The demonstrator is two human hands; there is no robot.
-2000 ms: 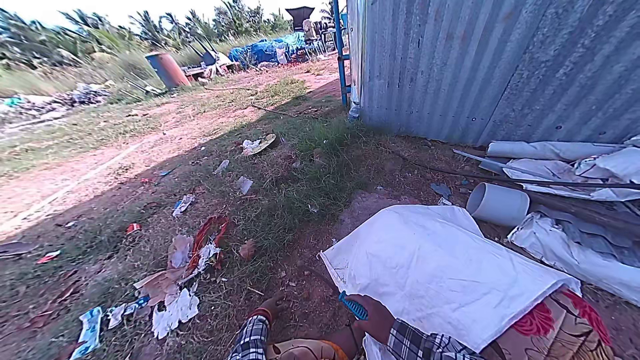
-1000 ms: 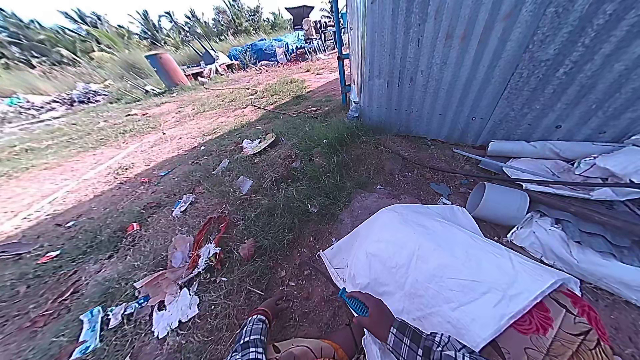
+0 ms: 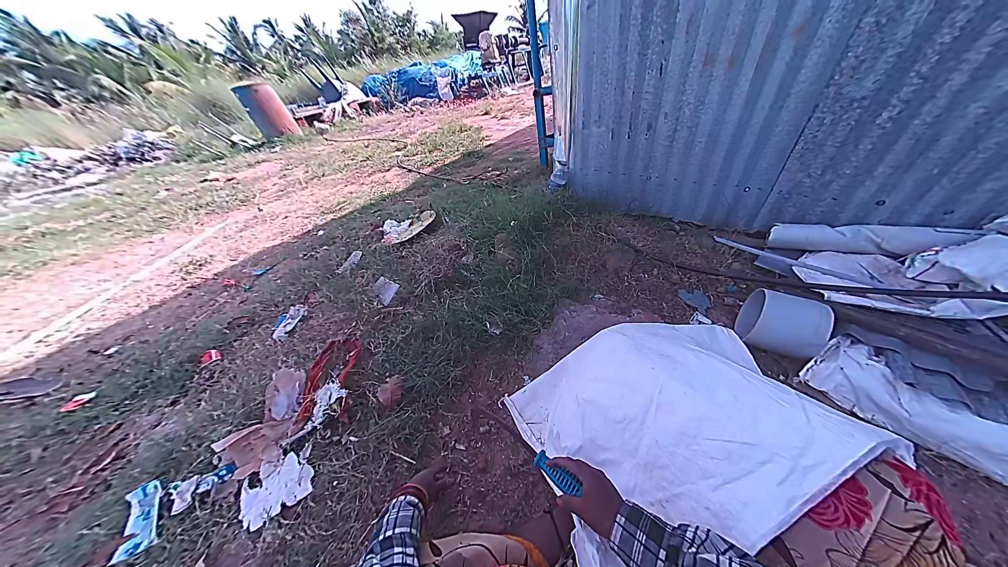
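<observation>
My right hand grips the ribbed blue handle of a tool at the left edge of a white woven-plastic sheet. A thin dark part runs from the handle up and left over the soil; its kind is unclear. The sheet spreads over the floral cloth at lower right. Bare soil lies under and beside my left hand, which is low in the middle of the view, left of the tool; nothing shows in it, and its fingers are too dark to make out well.
Torn paper and plastic litter lies on the grass at left. A white plastic pipe piece, a long dark rod and crumpled white sheeting lie at right, below a corrugated metal wall. A rusty drum stands far off.
</observation>
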